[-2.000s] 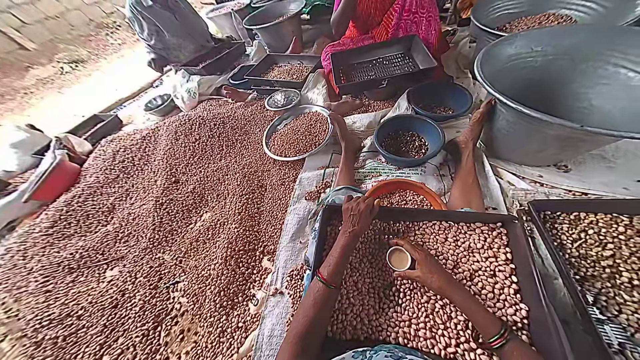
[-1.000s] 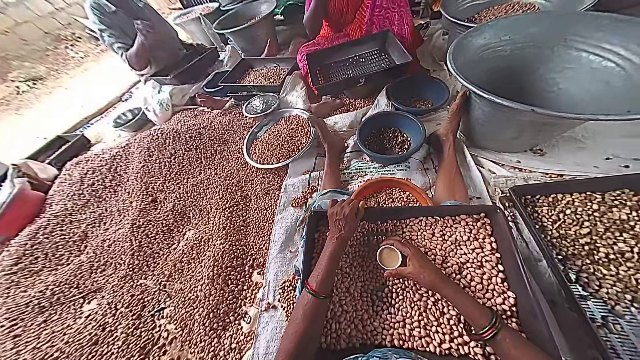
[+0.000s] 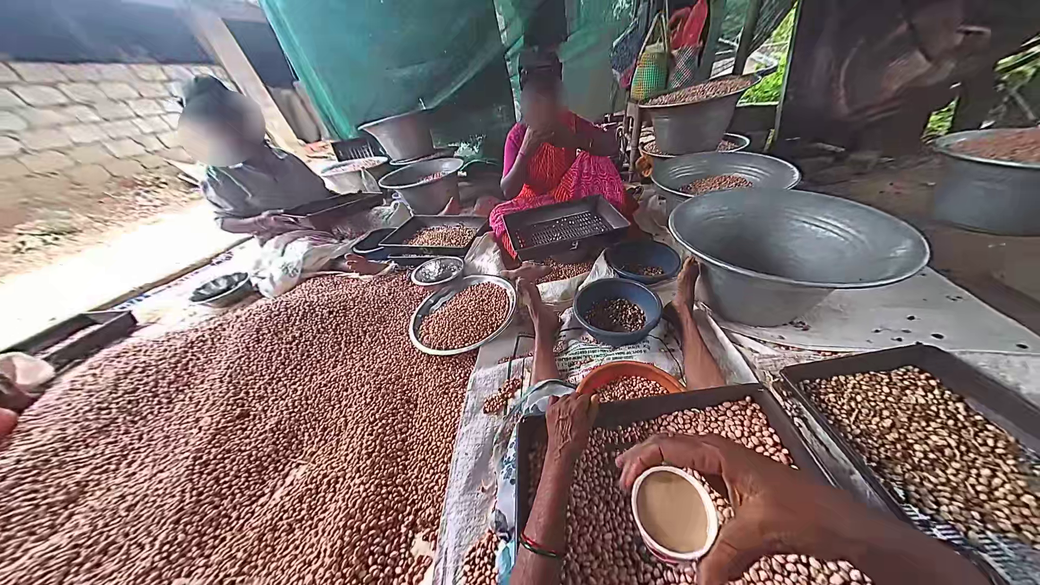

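My right hand [image 3: 731, 496] holds a small cup [image 3: 675, 513] of light brown liquid, its fingers around the rim and side, above a dark rectangular tray [image 3: 760, 398] of reddish-brown nuts. My left hand [image 3: 570, 418] lies at the tray's far left corner, close to an orange bowl [image 3: 621, 372] with nuts in it; its fingers are partly hidden, so whether they grip the rim is unclear. Between my outstretched legs, beyond the orange bowl, stands a blue bowl [image 3: 617, 313] with darker nuts.
A large heap of nuts [image 3: 244, 431] spreads at the left. A steel plate of nuts [image 3: 463, 315] sits at its edge. A large metal tub [image 3: 796, 244] and another tray of nuts [image 3: 926, 422] are at the right. Two people [image 3: 561, 162] [image 3: 260, 179] sit beyond, near more trays and tubs.
My right hand has raised the cup from low over the tray, nearer to the camera. My left hand stays at the tray's far left corner. The view has tilted up.
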